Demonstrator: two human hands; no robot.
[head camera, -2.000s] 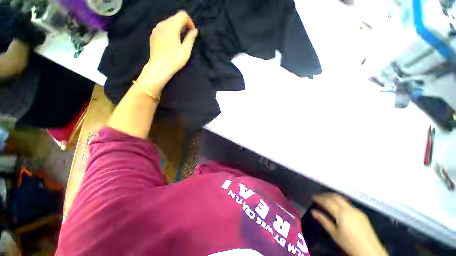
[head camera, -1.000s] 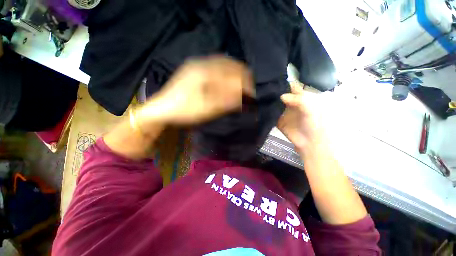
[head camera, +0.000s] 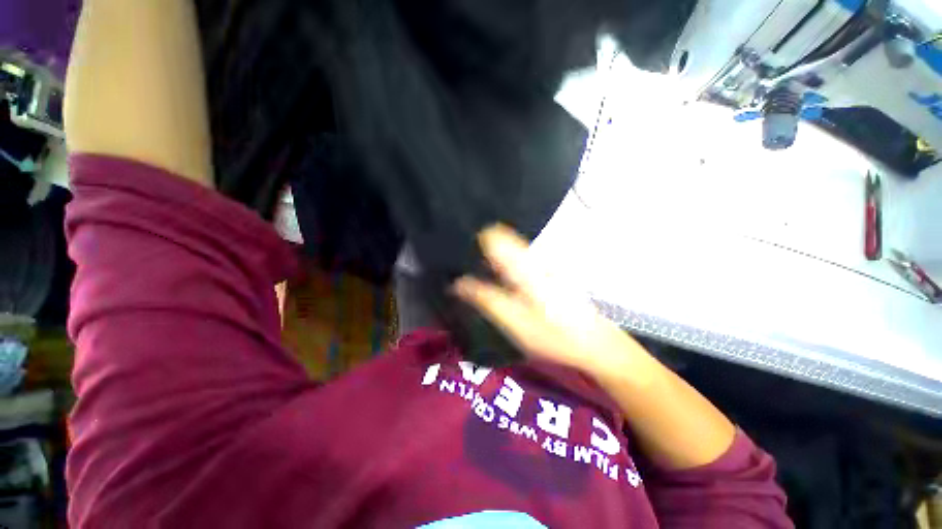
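Observation:
The black garment (head camera: 465, 114) hangs blurred from the top edge of the picture down to my chest and covers the left part of the white table. My right hand (head camera: 532, 300) is at its lower right side, blurred, with thumb and fingers apart against the cloth; I cannot tell whether it grips any cloth. My left forearm reaches up past the top left edge, and my left hand is out of the picture.
The white sewing machine head (head camera: 764, 52) is at the top right, with a ribbed grey-blue knob (head camera: 781, 119). A red-handled tool (head camera: 873, 219) and small snips (head camera: 914, 276) lie on the table at the right. A measuring strip (head camera: 744, 356) runs along the table's front edge.
My left arm has moved up and out at the top left. The black garment is raised and spread towards the camera. My right hand has moved down and left along the cloth.

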